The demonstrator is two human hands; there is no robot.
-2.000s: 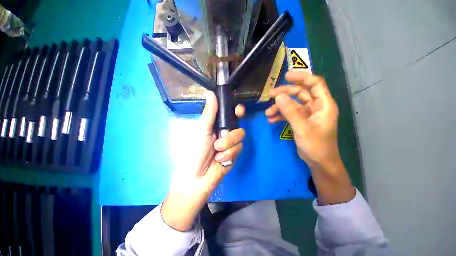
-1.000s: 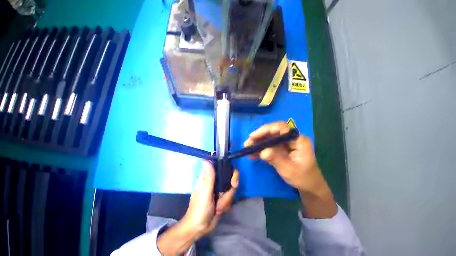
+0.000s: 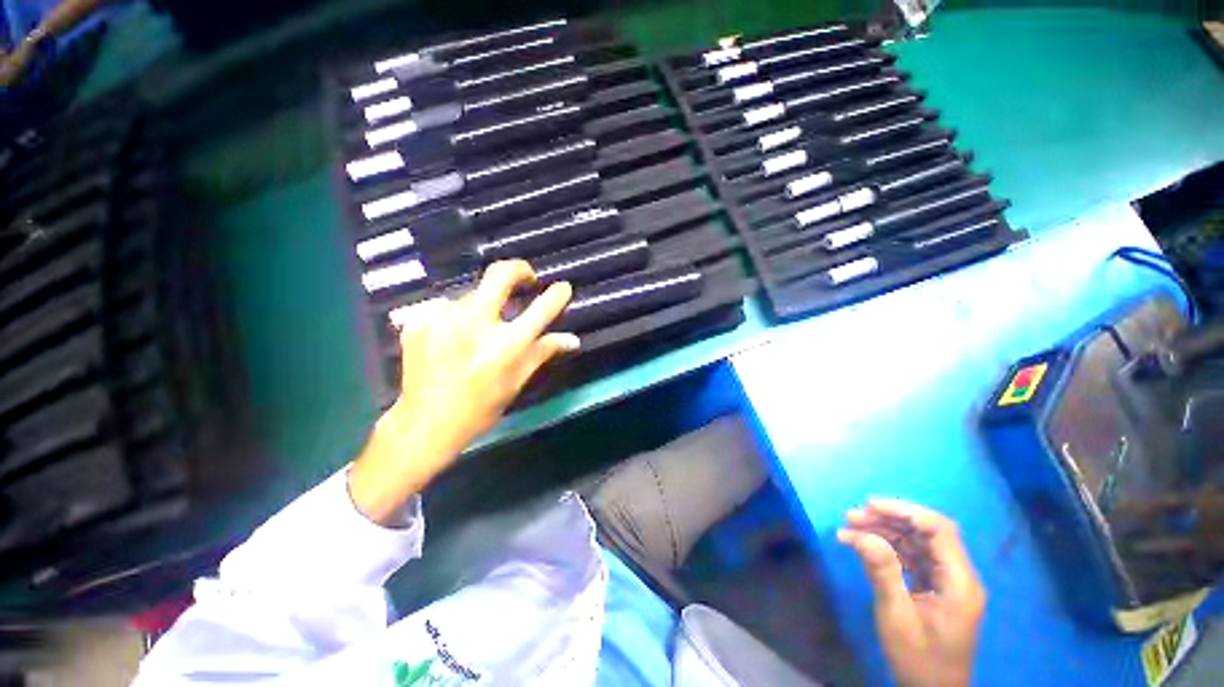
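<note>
My left hand (image 3: 470,352) is over the near end of a black slotted tray (image 3: 671,333), at a folded black tripod (image 3: 631,298) in its front slots. The fingers are bent and spread; whether they grip the tripod is hidden. Several folded black tripods with silver ends lie side by side in this tray. My right hand (image 3: 926,591) is over the blue table, fingers apart and empty, cut off by the bottom edge.
A second slotted tray (image 3: 775,298) of similar tripods lies to the right on the green bench (image 3: 1074,101). The bench machine (image 3: 1141,456) stands on the blue table (image 3: 859,403) at right. Blurred black trays (image 3: 81,336) are at far left. Another person's arm shows top left.
The view has swung left from the machine to the trays. My left hand has moved from the machine to a tray. My right hand has let go of the tripod leg. The opened tripod is out of sight.
</note>
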